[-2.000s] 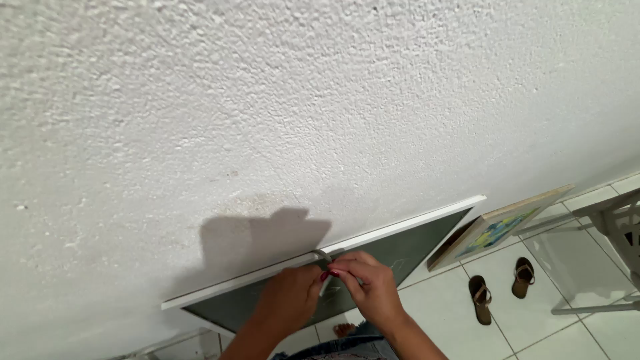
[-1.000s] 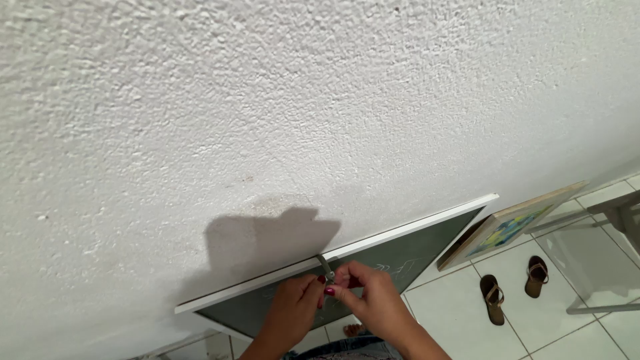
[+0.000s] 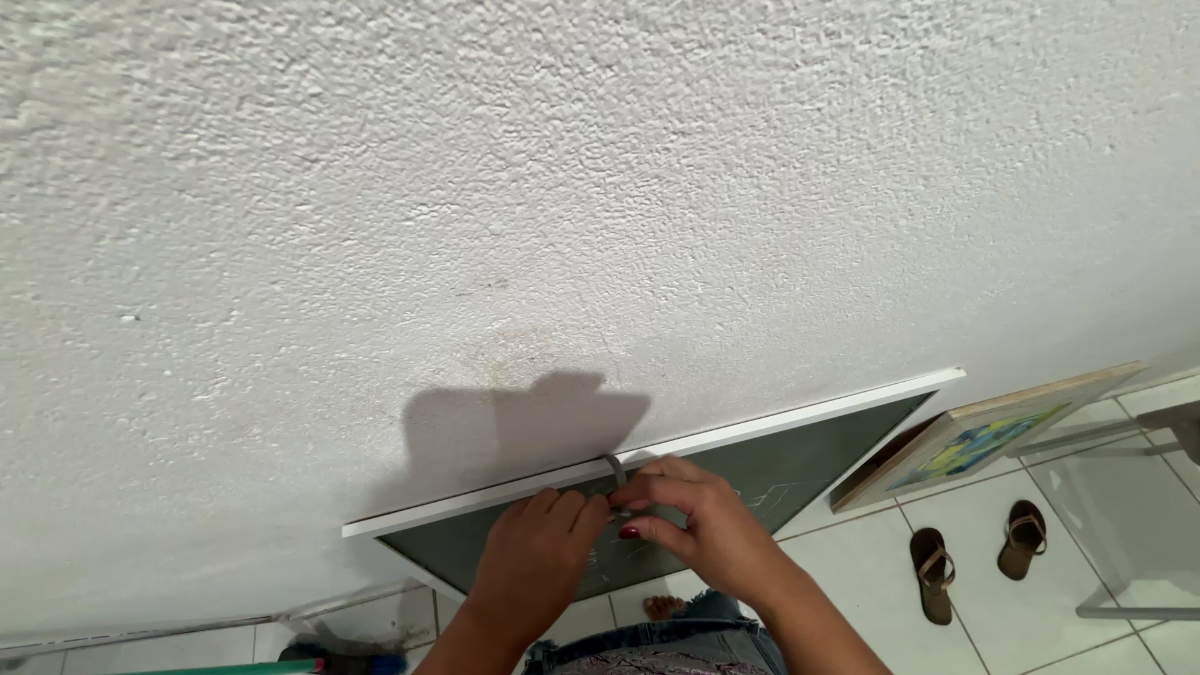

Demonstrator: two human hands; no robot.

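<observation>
A chalkboard in a white frame (image 3: pixel 806 406) stands against the textured white wall, with faint chalk marks on its dark green face. Over the middle of its top edge passes a thin grey strap or strip (image 3: pixel 616 469). My left hand (image 3: pixel 539 544) is closed around something small at the strip's lower end, in front of the board. Beside it, my right hand (image 3: pixel 689 516) pinches the same spot between thumb and fingers. The fingers hide most of what they hold.
A wood-framed painting (image 3: pixel 984 445) leans on the wall to the right. Two flip-flops (image 3: pixel 933 574) lie on the white tiled floor. Grey metal furniture legs (image 3: pixel 1125 613) are at the far right. A green handle (image 3: pixel 234 667) and a brush lie bottom left. My bare foot (image 3: pixel 663 607) shows below the board.
The fingers of both hands have shifted around the strip's lower end, and my left hand's fingers now cover more of it. The board has stayed against the wall.
</observation>
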